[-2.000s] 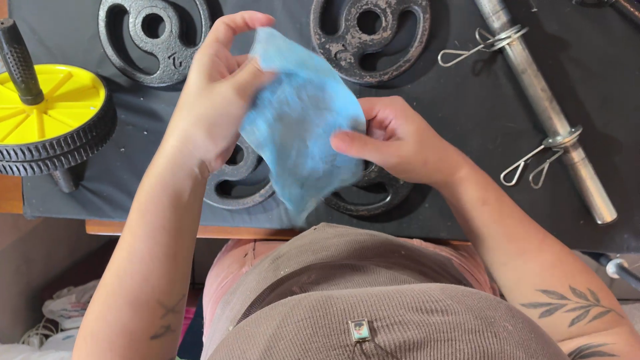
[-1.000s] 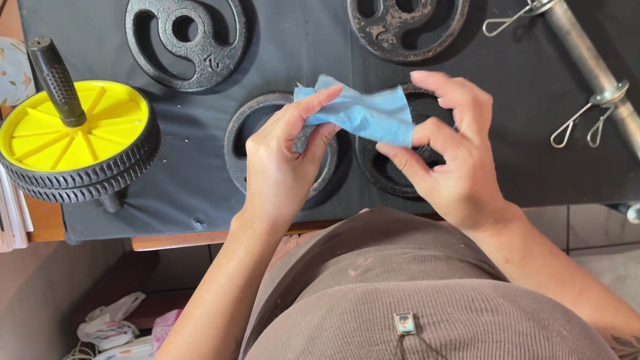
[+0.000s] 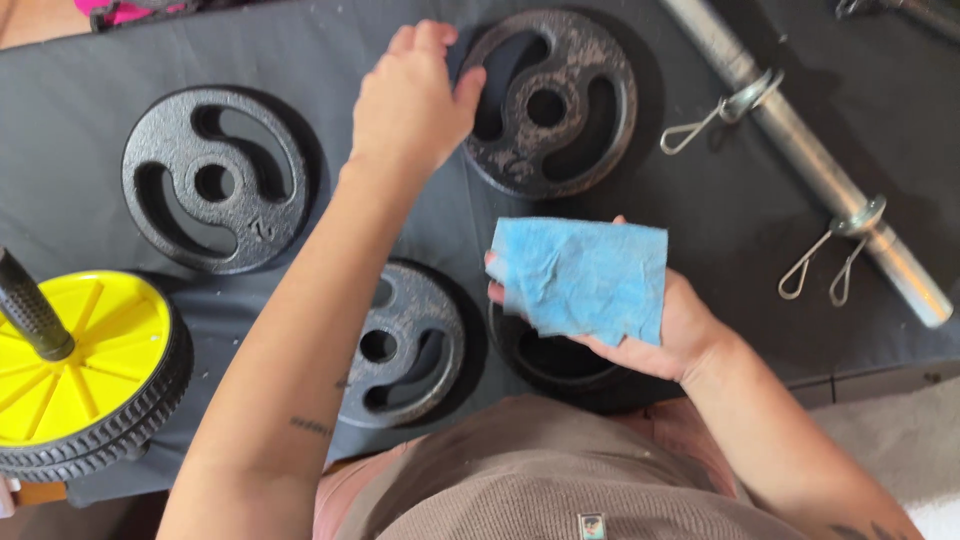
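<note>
A folded light-blue cloth [image 3: 585, 277] lies flat across the palm and fingers of my right hand [image 3: 682, 330], above a black weight plate [image 3: 555, 367] that it partly hides. My left hand [image 3: 412, 97] reaches forward with nothing seen in it, its thumb and fingertips at the left rim of a worn black weight plate [image 3: 592, 52]; whether they touch cannot be told. Another black plate [image 3: 259, 120] lies to the left of that hand. Under my left forearm is a further worn plate [image 3: 442, 322], partly covered.
At the left stands an ab wheel with a yellow hub [image 3: 112, 322] and black grip. A metal dumbbell bar [image 3: 810, 157] with two spring clips [image 3: 859, 217] runs along the right. Black fabric [image 3: 420, 217] covers the table. Another dark metal item [image 3: 922, 15] is at the top right corner.
My left hand has let go of the blue cloth and moved forward to the worn plate. The cloth, crumpled between both hands before, now lies flat on my right hand.
</note>
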